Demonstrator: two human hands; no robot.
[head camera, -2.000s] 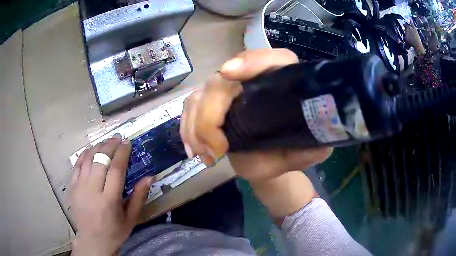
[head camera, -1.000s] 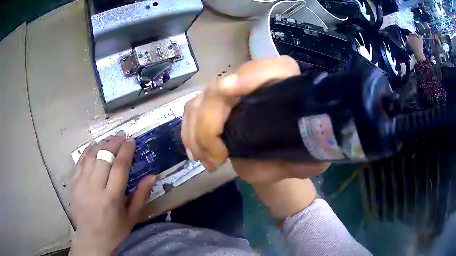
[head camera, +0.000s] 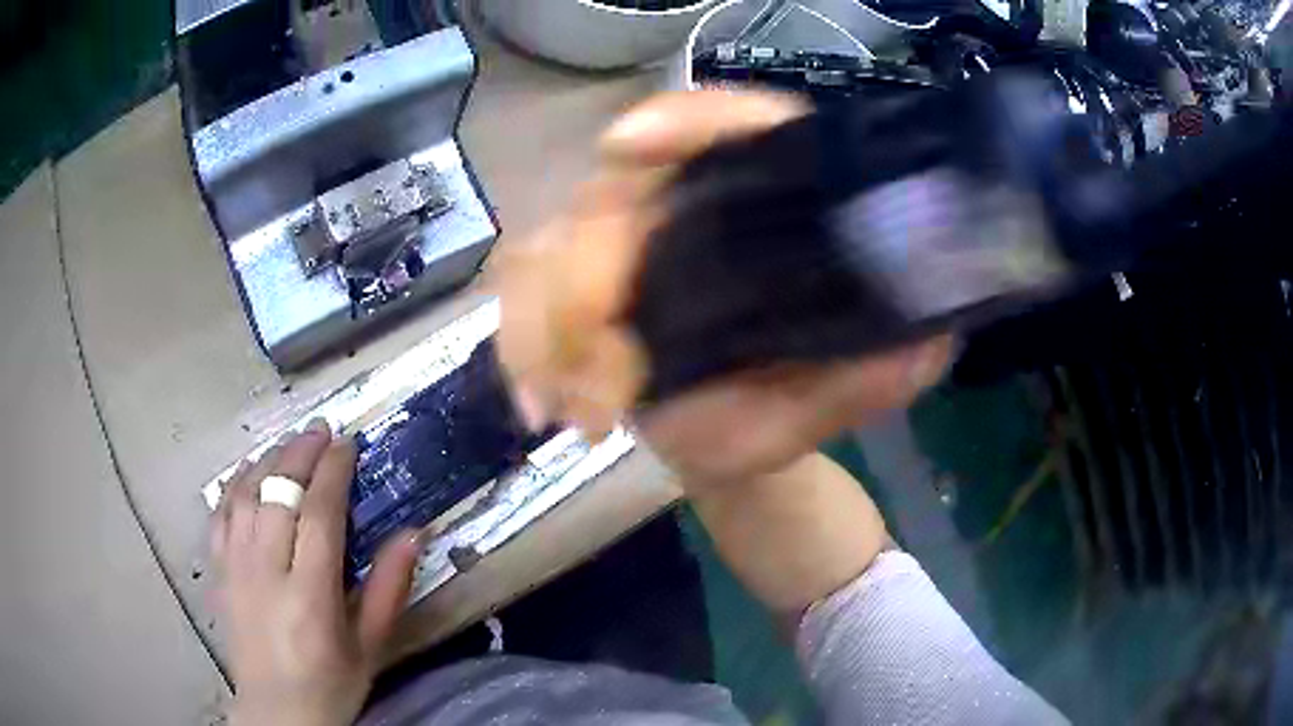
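My right hand (head camera: 596, 326), blurred, is closed around a thick black electric screwdriver (head camera: 794, 241) with a pale label, held over the right part of the workpiece. The driver's tip is hidden behind my fingers. The long black plastic housing (head camera: 426, 461) lies in the white holding fixture (head camera: 546, 504). My left hand (head camera: 305, 567), with a white ring, lies on the left end of the housing, its fingertips on the fixture's far edge and its thumb at the near side. The housing's right end is hidden by my right hand.
A grey metal screw feeder (head camera: 340, 170) with a brass-coloured block stands behind the fixture. A round white tub (head camera: 581, 31) is at the top, and a white tub (head camera: 702, 64) of black parts is right of it. Cables and black parts fill the top right. Green floor shows below right.
The view has shifted, so the feeder appears lower and further left. The driver and my right hand are blurred and tilted a little more upward at the rear. My left hand stays on the housing.
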